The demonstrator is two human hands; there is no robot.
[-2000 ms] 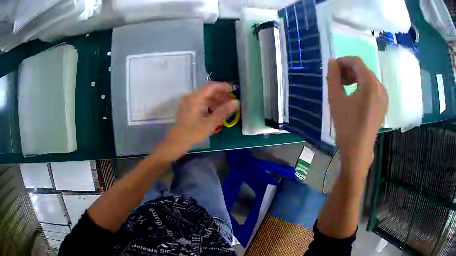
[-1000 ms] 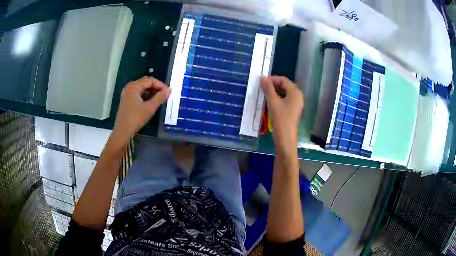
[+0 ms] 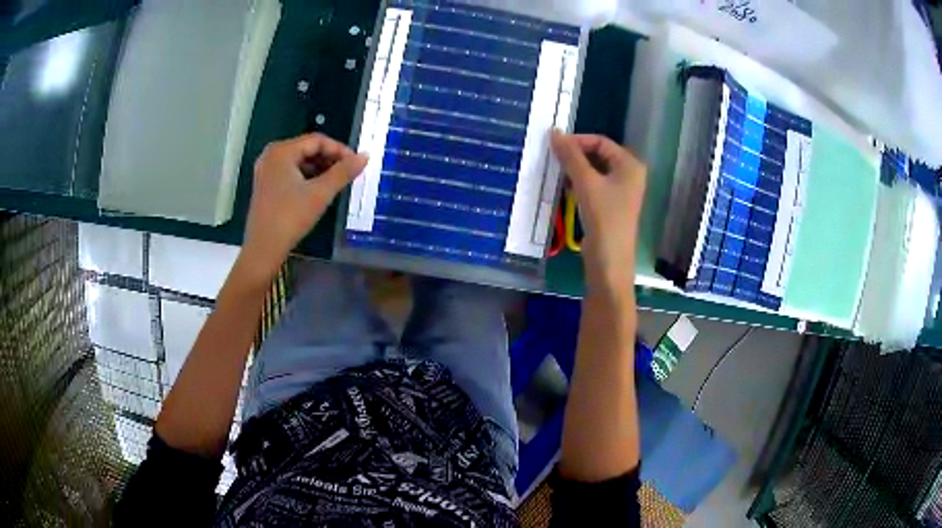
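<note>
A solar cell string (image 3: 454, 134), blue with thin pale cross lines and a white strip down each side, lies flat in front of me on a grey-rimmed sheet. My left hand (image 3: 306, 186) pinches its left edge between thumb and fingertips. My right hand (image 3: 602, 191) pinches its right edge at the white strip. The support box is hidden under the blue sheet. Red and yellow scissors (image 3: 571, 222) show partly beside my right hand.
A pale block of sheets (image 3: 178, 108) stands at left, with dark glass (image 3: 52, 113) beyond it. The spare cell pile (image 3: 749, 196) lies on mint-green sheets (image 3: 839, 232) at right. Tiny white scraps (image 3: 320, 119) dot the bench. A wire rack (image 3: 124, 299) is at lower left.
The cell string has come from the right-hand pile onto the grey sheet in front of me. Both hands moved to its side edges. Over the last second, the hands barely moved while the view shifted slightly.
</note>
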